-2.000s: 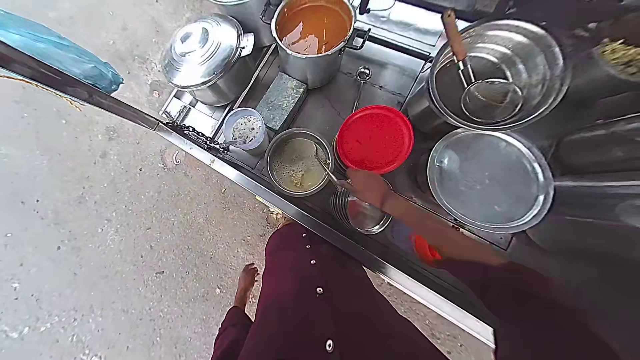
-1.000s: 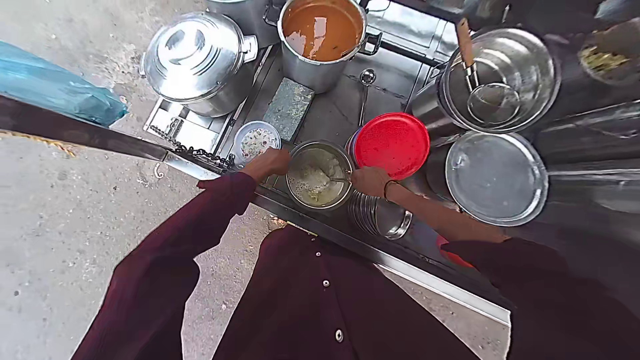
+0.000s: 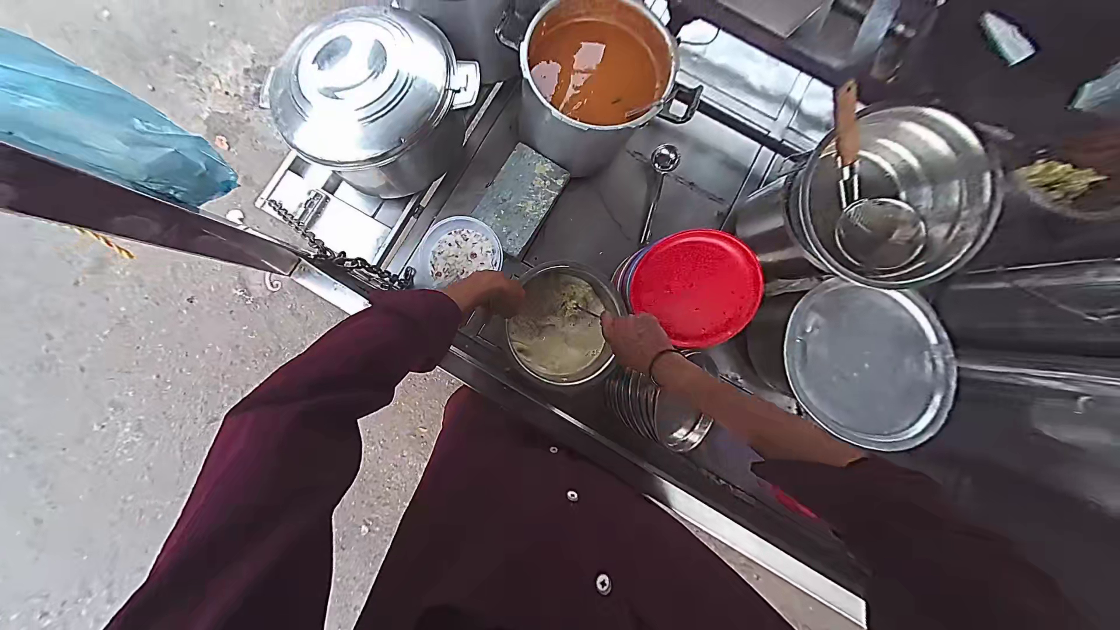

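Observation:
A round steel pot point(image 3: 560, 352) of pale, watery mixture with yellowish bits stands near the counter's front edge. My left hand point(image 3: 495, 293) grips its rim at the upper left. My right hand point(image 3: 636, 339), at the pot's right side, is closed on the handle of a metal spoon point(image 3: 588, 311); the spoon's far end is in the mixture. Just left of the pot is a small white tub point(image 3: 460, 254) with chopped, pale and reddish contents. A stack of plates topped by a red plate point(image 3: 696, 289) lies right of the pot, with steel plates point(image 3: 674, 420) standing on edge below it.
Behind stand a lidded aluminium pot point(image 3: 367, 87) and a pot of orange liquid point(image 3: 598, 70). A greenish stone block point(image 3: 522, 198) and a ladle point(image 3: 664, 159) lie between. To the right are a large steel pot point(image 3: 954, 201) holding a strainer point(image 3: 880, 234) and a round metal lid point(image 3: 871, 364).
My left hand, out of view two seconds ago, has come to the steel pot's rim. My right hand stays at the pot with the spoon, whose end has moved within the mixture.

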